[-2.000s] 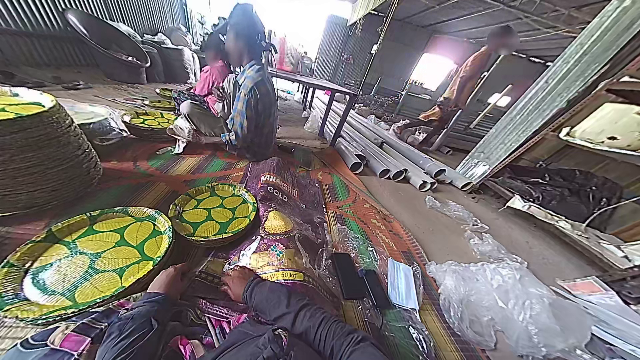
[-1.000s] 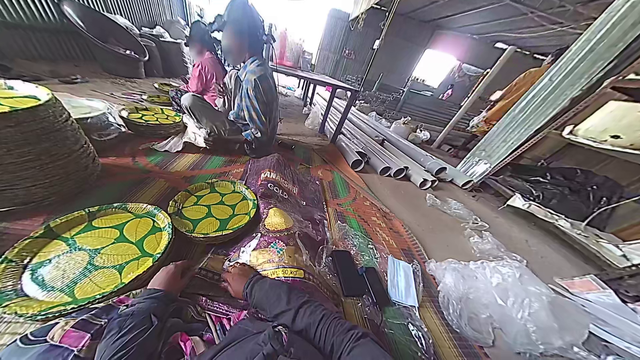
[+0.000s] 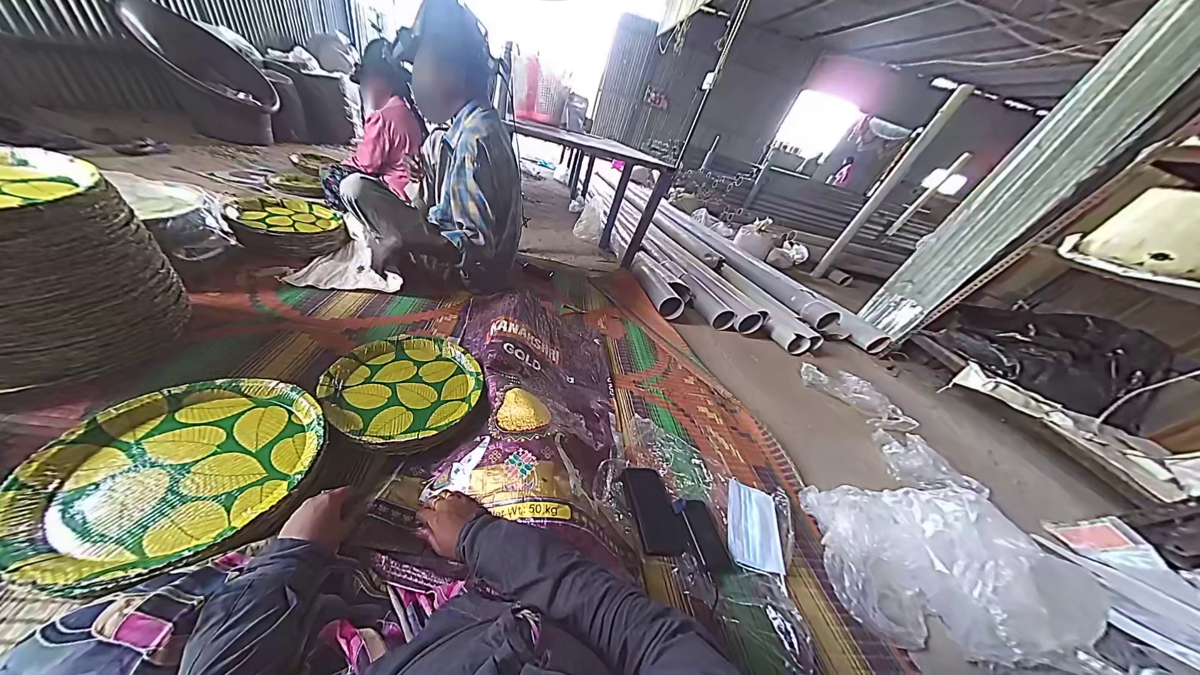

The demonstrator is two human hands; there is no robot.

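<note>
My left hand (image 3: 321, 518) rests low at the left, close to the rim of a large round plate (image 3: 169, 478) with a yellow leaf pattern on green. My right hand (image 3: 448, 525) lies at the lower end of a purple woven sack (image 3: 553, 375), its fingers bent against it. Between the hands is a dark brownish piece, and whether either hand grips it cannot be made out. A smaller leaf-patterned plate (image 3: 401, 392) lies just beyond them, beside the sack. Two dark phones (image 3: 653, 511) and a pale blue face mask (image 3: 756, 527) lie right of the sack.
A tall stack of plates (image 3: 84, 272) stands at the left on the patterned mat (image 3: 722, 441). Two people (image 3: 473, 187) sit ahead near more plates (image 3: 284, 220). Grey pipes (image 3: 741, 272) lie beside a table (image 3: 600, 145). Clear plastic sheeting (image 3: 956, 553) lies at the right.
The standing person at the back right has gone out of view. Both my hands stay in nearly the same place.
</note>
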